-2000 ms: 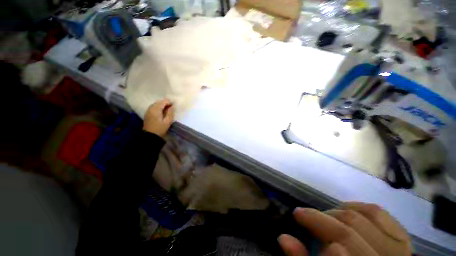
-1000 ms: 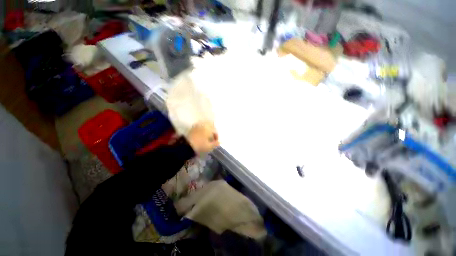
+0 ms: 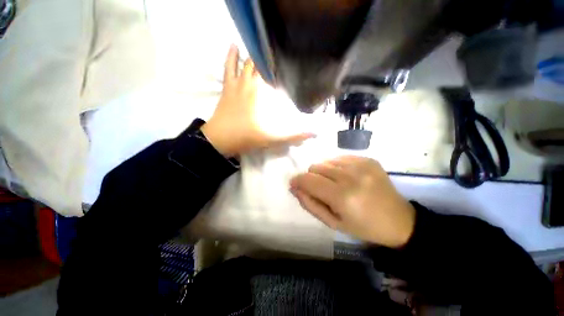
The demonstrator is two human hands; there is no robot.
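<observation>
A cream fabric piece [image 3: 272, 216] lies over the table's front edge below the machine head, glaring white under the light. My left hand [image 3: 247, 117] lies on it left of the needle area, fingers spread, thumb pointing right. My right hand [image 3: 352, 197] rests on the fabric just below the dark round tension knob [image 3: 355, 139], fingers curled, fingertips on the cloth; whether they pinch it cannot be told. The sewing machine head [image 3: 315, 49] leans in close from the top. The needle and presser foot are lost in glare.
Black shears [image 3: 476, 142] lie on the machine bed at the right. A flat black rectangle [image 3: 552, 196] is at the right edge. More cream fabric [image 3: 43, 92] is heaped at the left, hanging over the table edge. Red and blue baskets show below the left edge.
The view has swung from the left end of the table to close over the machine. My left hand has moved from the fabric heap to the sewing area; my right hand is now in view there too.
</observation>
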